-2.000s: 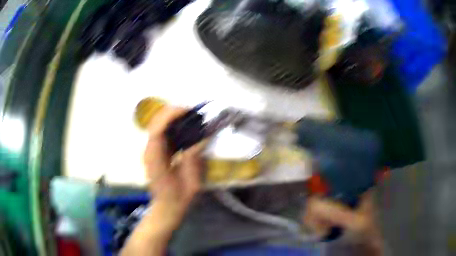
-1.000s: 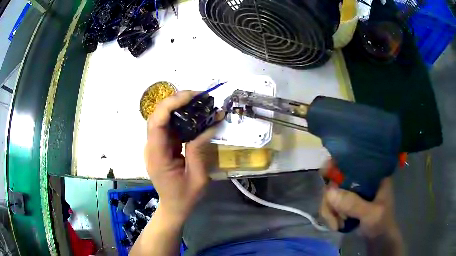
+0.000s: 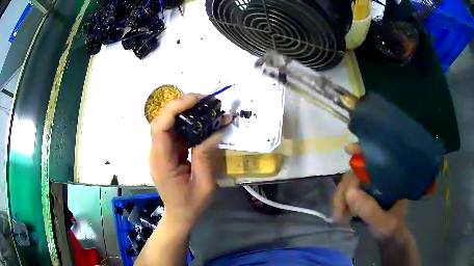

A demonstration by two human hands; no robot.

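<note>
My left hand [image 3: 182,171] holds a black socket assembly [image 3: 200,122] with small metal contacts facing up. A blue wire [image 3: 221,92] sticks out of it to the upper right, and a dark wire reaches toward the white plastic housing [image 3: 260,136]. The housing lies flat with dark terminals in its centre, partly behind my left fingers. My right hand [image 3: 371,208] grips the blue-grey soldering gun [image 3: 397,150] with its orange trigger. The gun's scorched barrel points up and left, its tip above the housing near the fan, apart from the terminals.
A round tin of amber grains [image 3: 162,100] sits left of the housing. A yellow-tan block [image 3: 252,163] is at the board's front edge. A black fan [image 3: 280,31] and a pile of black assemblies [image 3: 127,26] are at the far side. A white cable [image 3: 286,209] crosses below; a blue crate [image 3: 122,228] is lower left.
The soldering gun has lifted from the housing's centre, its tip moving up and slightly right, its body right and down. My left hand and the black assembly have hardly moved since one second ago.
</note>
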